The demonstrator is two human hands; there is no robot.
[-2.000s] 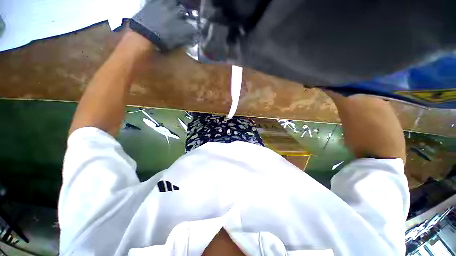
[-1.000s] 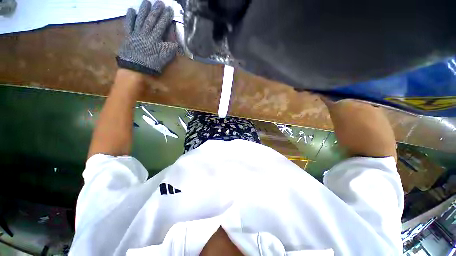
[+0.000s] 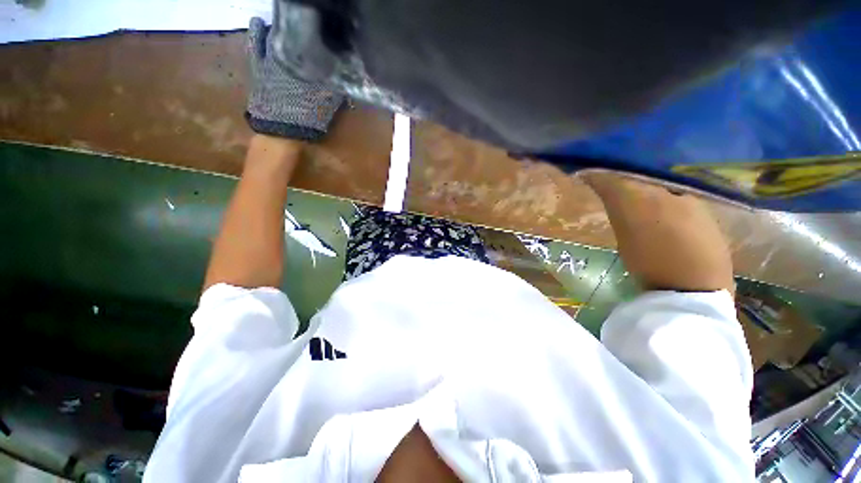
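The black and blue motor housing of the cutting machine [image 3: 566, 85] fills the upper right, with a yellow warning label at its lower edge. My left hand [image 3: 291, 99] wears a grey knit glove with a dark cuff. It lies at the upper left beside the machine, its fingers partly hidden behind the housing. My right hand is hidden behind the machine; only the forearm shows. The white-topped fabric lay [image 3: 123, 13] shows at the top left. A thin white strip [image 3: 398, 165] hangs over the table below the machine. The knife is not visible.
The brown cutting table [image 3: 142, 90] runs across the view, its front edge close to my body. White scraps [image 3: 310, 241] lie on the green floor [image 3: 142, 217]. Brown cardboard [image 3: 784, 330] lies low at the right. Metal racks [image 3: 821, 424] stand at the bottom right corner.
The machine housing has shifted left and covers more of the view. My gloved left hand first came off the machine's front with fingers spread, and now sits partly behind the housing.
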